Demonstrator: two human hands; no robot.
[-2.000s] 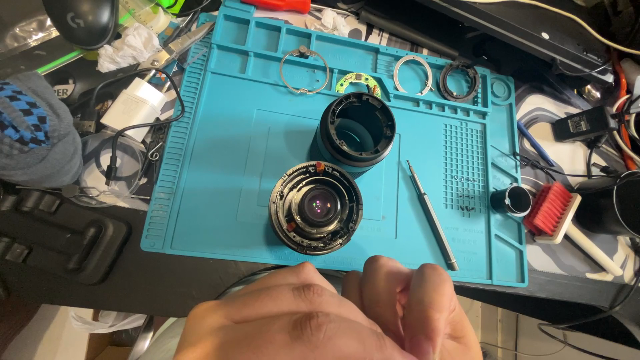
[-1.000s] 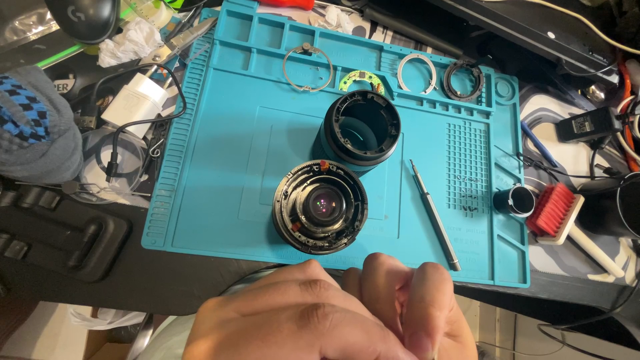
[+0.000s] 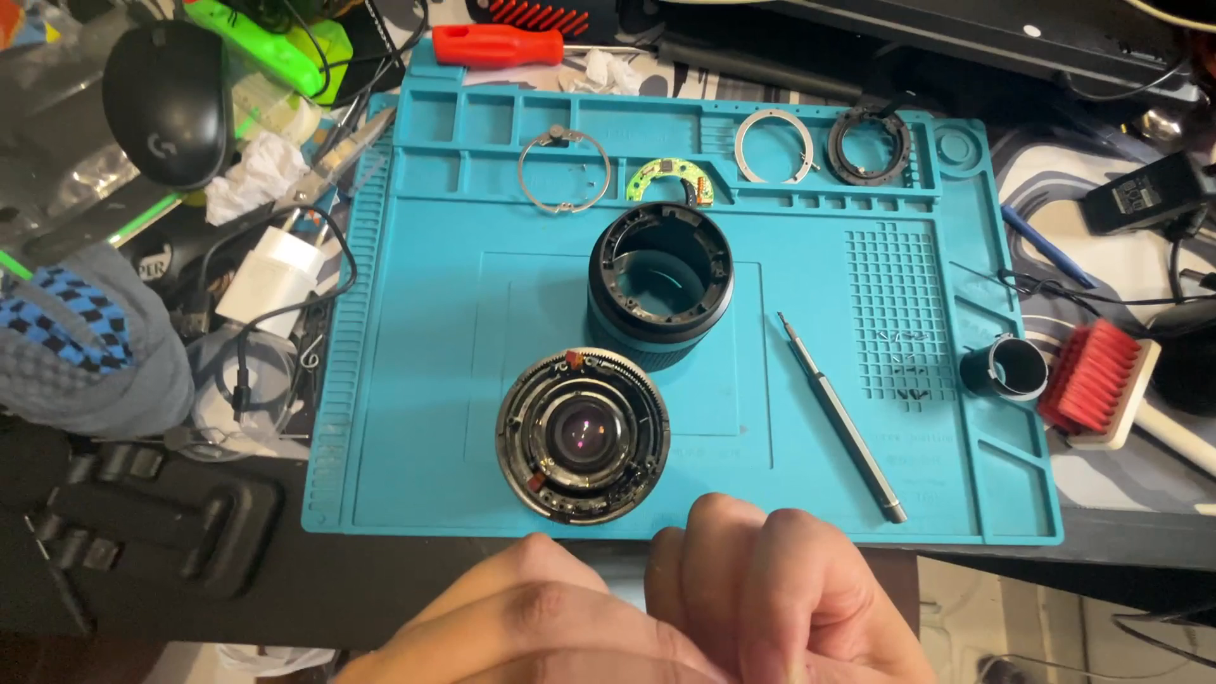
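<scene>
My left hand (image 3: 541, 617) and my right hand (image 3: 788, 598) are close together at the bottom of the head view, below the mat's near edge. Both have curled fingers; whatever may be between the fingertips is hidden. Just beyond them, an opened camera lens section (image 3: 583, 435) with its glass facing up rests on the teal silicone repair mat (image 3: 408, 380). Behind it stands a hollow black lens barrel (image 3: 662, 275). A precision screwdriver (image 3: 844, 418) lies slanted to the right. A green ring-shaped circuit board (image 3: 670, 179), thin metal rings (image 3: 774, 145) and a black ring (image 3: 868, 145) lie along the mat's back.
Small screws (image 3: 907, 366) sit on the mat's grid. A small black cylinder (image 3: 1004, 368) and a red-bristled brush (image 3: 1092, 380) are at the right. A red-handled screwdriver (image 3: 499, 46) lies at the back. A computer mouse (image 3: 166, 104), white power adapter (image 3: 271, 275) and cables crowd the left.
The hands stay together at the bottom, with only slight shifts of the fingers. The lens parts and precision screwdriver keep their places on the mat. The view has shifted somewhat.
</scene>
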